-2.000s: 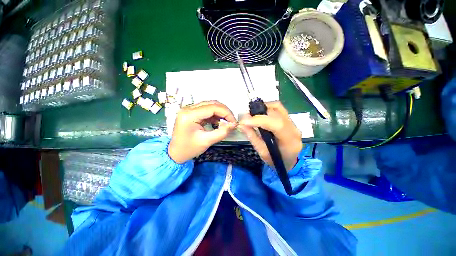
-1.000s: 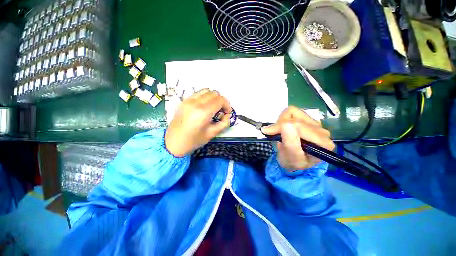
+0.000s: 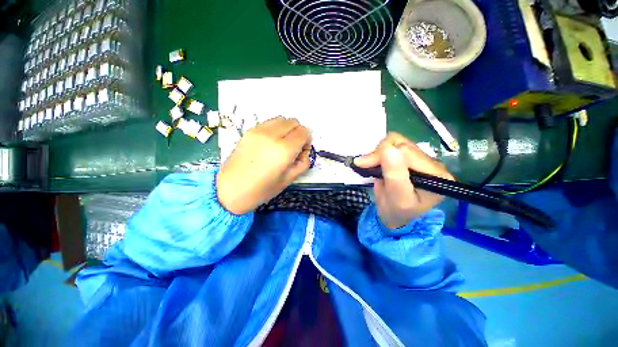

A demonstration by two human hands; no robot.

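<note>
My left hand (image 3: 265, 162) is closed on a small dark blue ring circuit board (image 3: 312, 156) over the lower part of the white work pad (image 3: 305, 91). The fingers cover most of the board. My right hand (image 3: 405, 177) is shut on the black handle of the soldering iron (image 3: 461, 188). The iron's shaft points left and its tip is at the board's right edge; whether it touches cannot be told. Small silver-white cells (image 3: 195, 106) with yellowish ends lie loose left of the pad. Thin lead wires show at the pad's left edge.
Clear blister trays of cells (image 3: 78, 68) stand at left. A fume fan (image 3: 333, 30) and a cream tip cleaner pot (image 3: 439, 41) stand behind the pad. Tweezers (image 3: 427, 114) lie right of it. A blue soldering station (image 3: 505, 61) stands far right. More trays (image 3: 108, 220) show below the bench edge.
The iron has swung from pointing up and away to lying nearly level, its tip at the board. My right hand has moved right. My left hand has turned further over the board.
</note>
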